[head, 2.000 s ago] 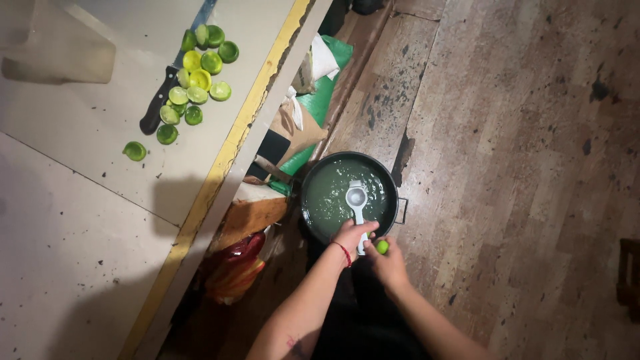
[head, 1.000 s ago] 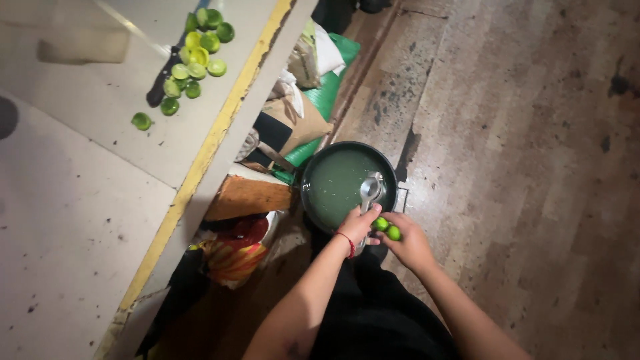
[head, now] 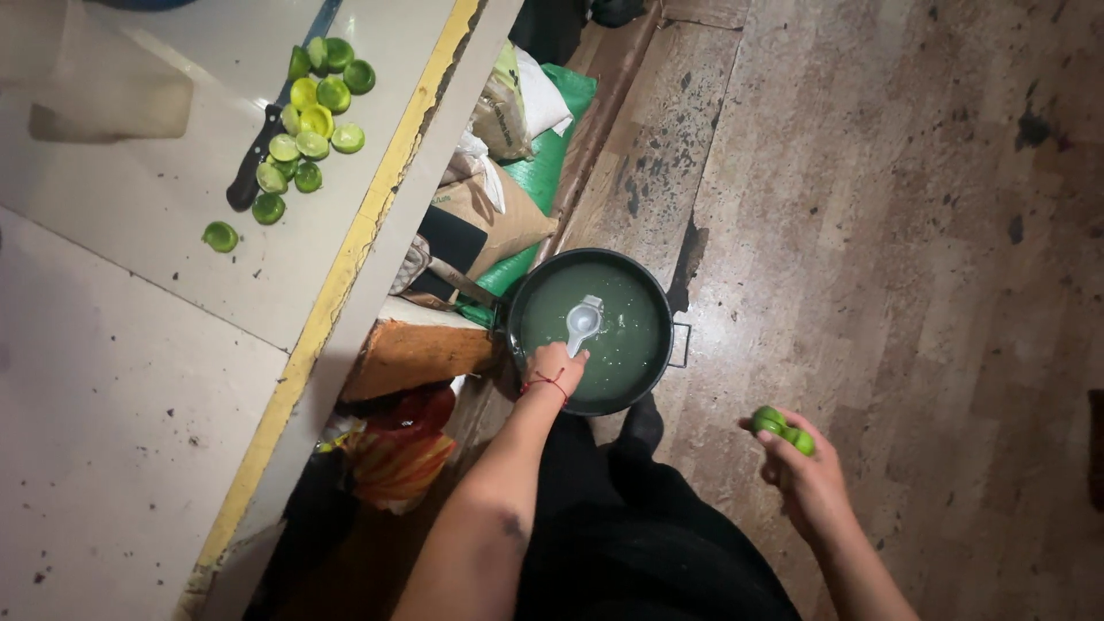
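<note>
My left hand (head: 556,369), a red string at its wrist, is closed on the handle of a metal citrus squeezer (head: 585,323). The squeezer's cup lies over a round dark pot (head: 662,297) that holds cloudy greenish liquid. Out to the right of the pot, my right hand (head: 802,457) holds green limes or lime halves (head: 780,429) between thumb and fingers, above the floor. Several lime halves (head: 334,95) lie on the tiled counter beside a knife with a black handle (head: 252,164). One more lime half (head: 220,237) sits apart, nearer to me.
The counter's yellow edge (head: 345,267) runs diagonally at the left, with a blurred translucent container (head: 112,103) at upper left. Below the counter are a green sack (head: 556,164), a brown bag (head: 509,216), a wooden block (head: 423,358) and a red and yellow bag (head: 401,453).
My right hand has moved away from the squeezer and the pot to the right, still holding the green limes. My left hand stays on the squeezer at the pot.
</note>
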